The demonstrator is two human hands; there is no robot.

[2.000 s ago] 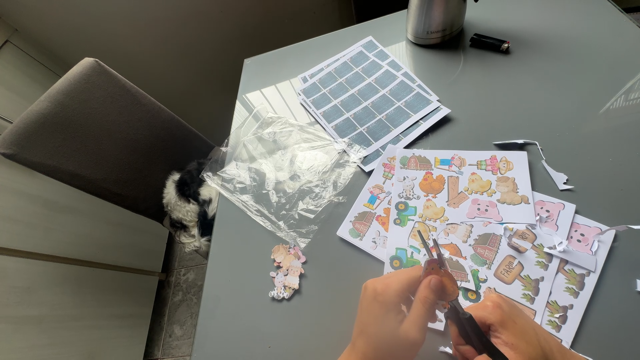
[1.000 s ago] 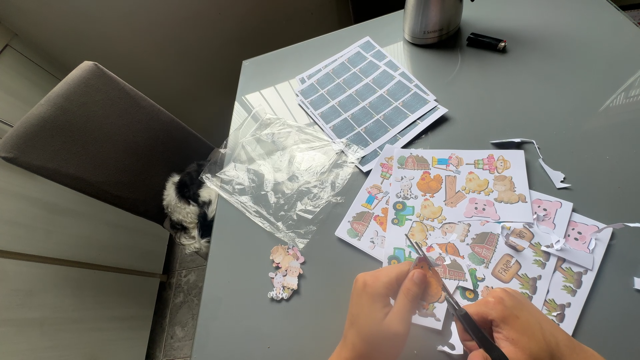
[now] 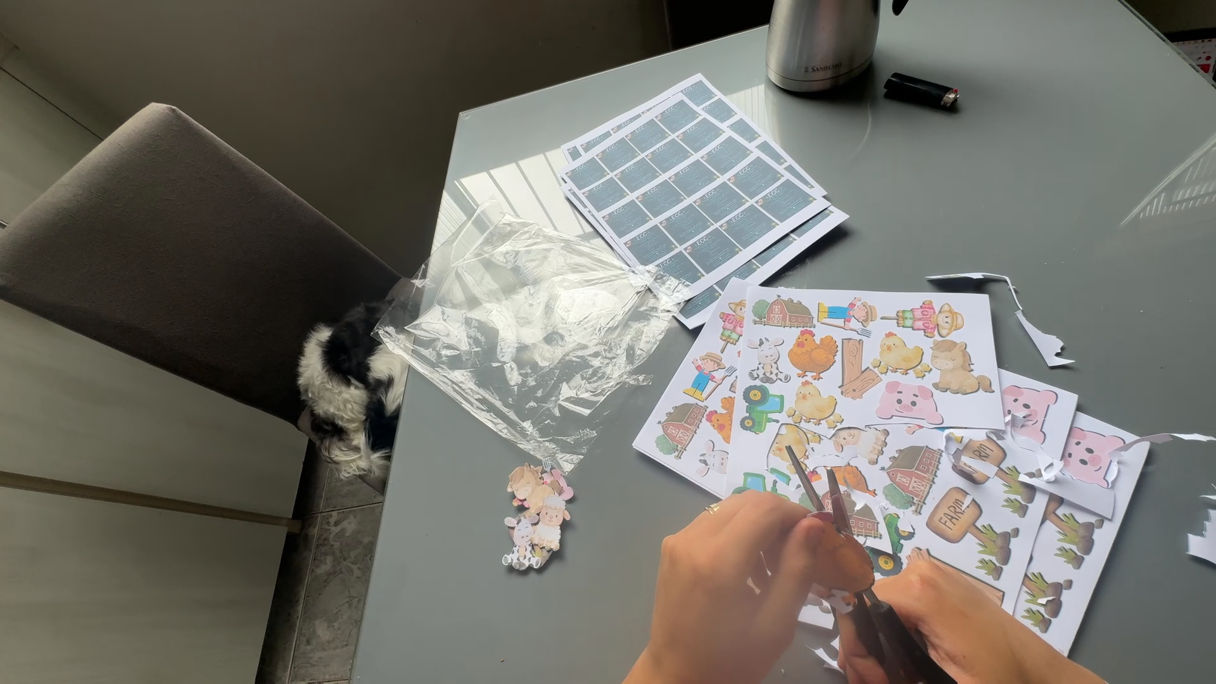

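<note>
My right hand [image 3: 936,617] grips the dark handles of a pair of scissors [image 3: 819,489], whose blades point up and away, slightly apart. My left hand [image 3: 731,579] pinches a small brownish paper cutout [image 3: 841,560] against the blades; its exact picture is partly hidden by fingers. Beneath and beyond both hands lie overlapping printed sheets [image 3: 879,404] with farm animals, barns and tractors. Left of my left hand, a small pile of animal cutouts [image 3: 539,518] rests on the grey table [image 3: 456,589].
A clear plastic bag [image 3: 541,323] lies beside sheets of blue-grey printed labels [image 3: 698,180]. A steel flask [image 3: 823,43] and a black lighter [image 3: 921,91] stand farther back. Paper scraps [image 3: 1040,337] lie at right. A black-and-white dog [image 3: 347,389] is by the grey chair [image 3: 180,218].
The scissors and both hands have shifted slightly around the held paper, and the blades' angle has changed. The pile of cutouts, sheets and bag have stayed in place.
</note>
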